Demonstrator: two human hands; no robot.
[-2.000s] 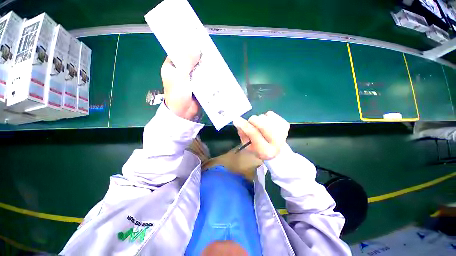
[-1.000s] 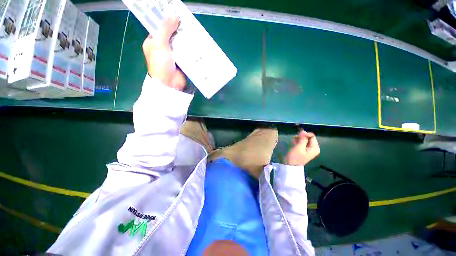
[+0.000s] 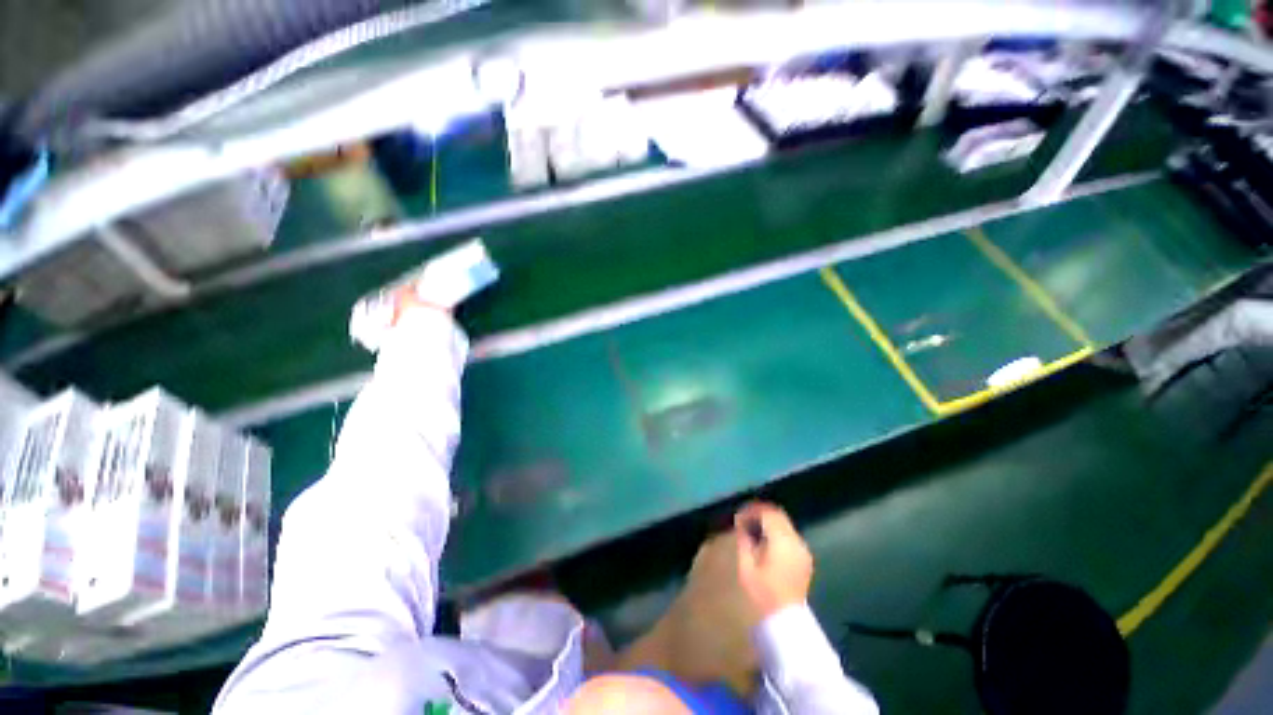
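My left hand [image 3: 408, 300] is stretched far forward over the dark green belt beyond the metal rail. It is shut on a white printed carton [image 3: 458, 274], which lies tilted and blurred, with its right end pale blue. Whether the carton touches the belt cannot be told. My right hand [image 3: 776, 559] is low, in front of the bench's near edge, with its fingers curled. A small dark part of a thin tool [image 3: 755, 531] shows between the fingers; the rest is hidden.
Upright white cartons [image 3: 140, 510] stand in a block at the left of the green bench [image 3: 559, 419]. A yellow-taped rectangle with a small white item [image 3: 1015, 372] is at right. Shelves with trays [image 3: 824, 98] lie beyond the belt. A black stool [image 3: 1050, 650] stands on the floor at lower right.
My left hand has carried the carton from above the bench forward over the far belt. My right hand has left the carton's end and dropped near my lap. The view has tilted up.
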